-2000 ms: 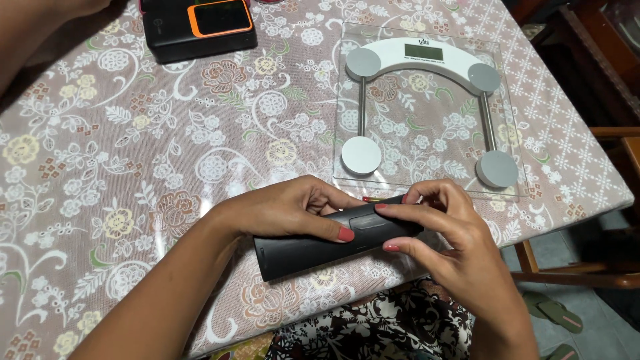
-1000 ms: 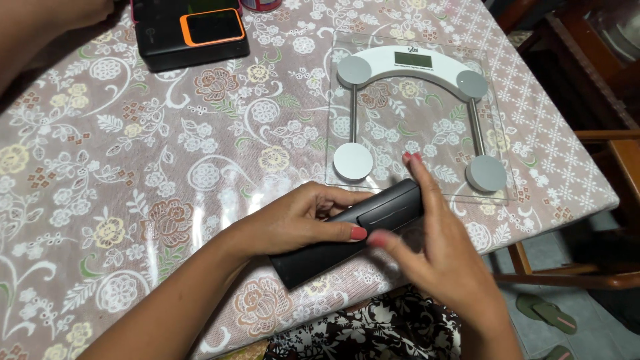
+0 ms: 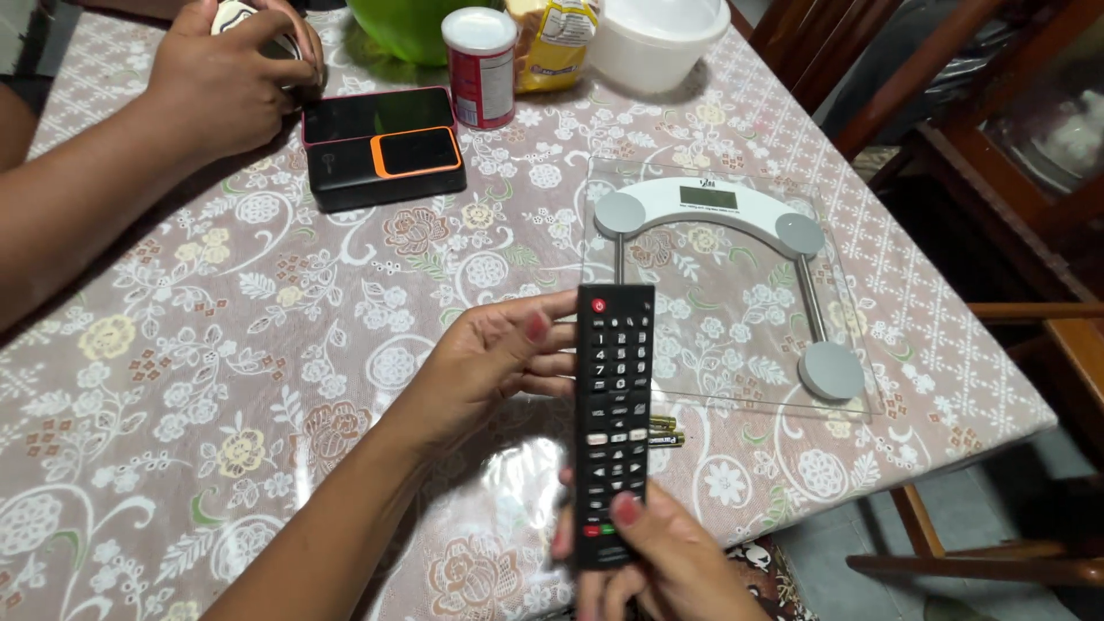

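Observation:
A black remote control (image 3: 616, 414) is held upright over the near part of the table, its button side facing me. My right hand (image 3: 655, 543) grips its lower end, the thumb lying over the bottom buttons. My left hand (image 3: 509, 349) is beside the upper left edge with fingers spread; its fingertips reach the edge or pass behind it, and I cannot tell whether they touch. Small batteries (image 3: 666, 438) lie on the tablecloth just right of the remote, partly hidden by it. A glass bathroom scale (image 3: 711, 200) lies behind it, to the right.
Another person's hand (image 3: 233, 78) holds a white object at upper left. Near it lie a phone (image 3: 379, 115) and a black case with an orange-rimmed device (image 3: 417, 152). A red can (image 3: 479, 73), yellow packet (image 3: 555, 43), green container (image 3: 401, 26) and white tub (image 3: 657, 43) stand behind. Wooden chairs (image 3: 914, 517) flank the right.
The remote has turned from lying slantwise, back side up, to upright with its buttons showing. My left hand has let go its earlier grip around it. The view now reaches farther across the table.

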